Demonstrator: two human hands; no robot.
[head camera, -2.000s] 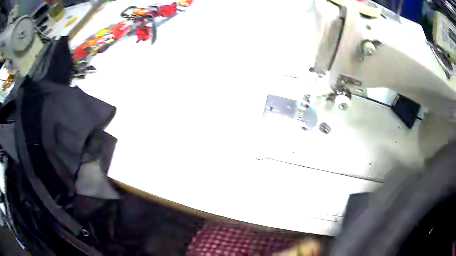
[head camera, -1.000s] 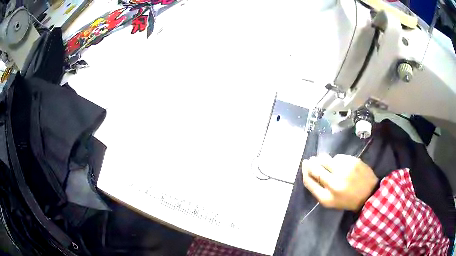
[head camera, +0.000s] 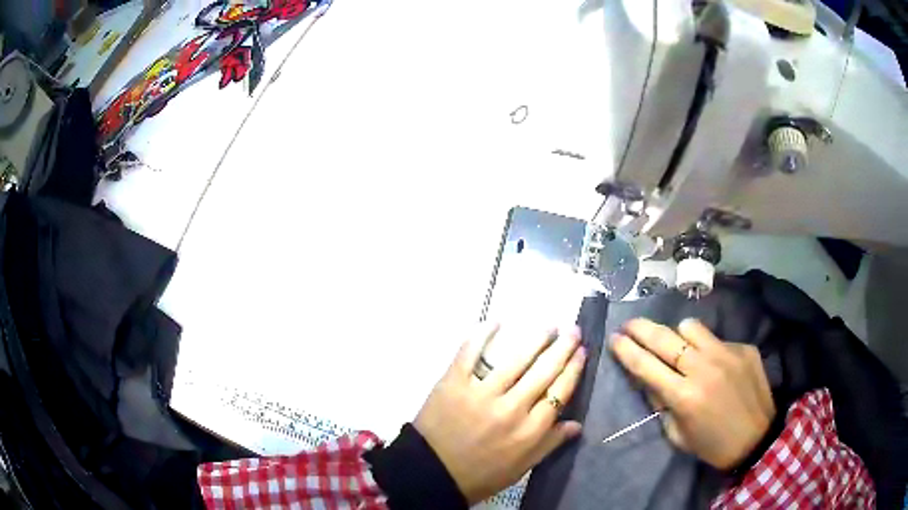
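A dark grey garment piece (head camera: 637, 468) lies on the table below the presser foot (head camera: 597, 261), with a darker folded strip (head camera: 590, 344) along its left side. The strip's top end is just below the foot. My left hand (head camera: 508, 408) lies flat, fingertips on the strip's left edge, fingers slightly apart. My right hand (head camera: 712, 398) rests on the grey cloth right of the strip. A slim metal tool (head camera: 632, 427) sticks out from under its palm; its other end is hidden.
The off-white sewing machine head (head camera: 737, 129) stands at upper right, its tension dial (head camera: 695, 261) above the cloth. A dark garment pile (head camera: 90, 289) is at the left table edge. Floral trim (head camera: 164, 80) lies upper left. Ruler marks (head camera: 289, 418) run along the front edge.
My left hand has come in from below onto the folded strip. My right hand, out of view at first, now lies flatter on the cloth. The garment piece has come to the foot.
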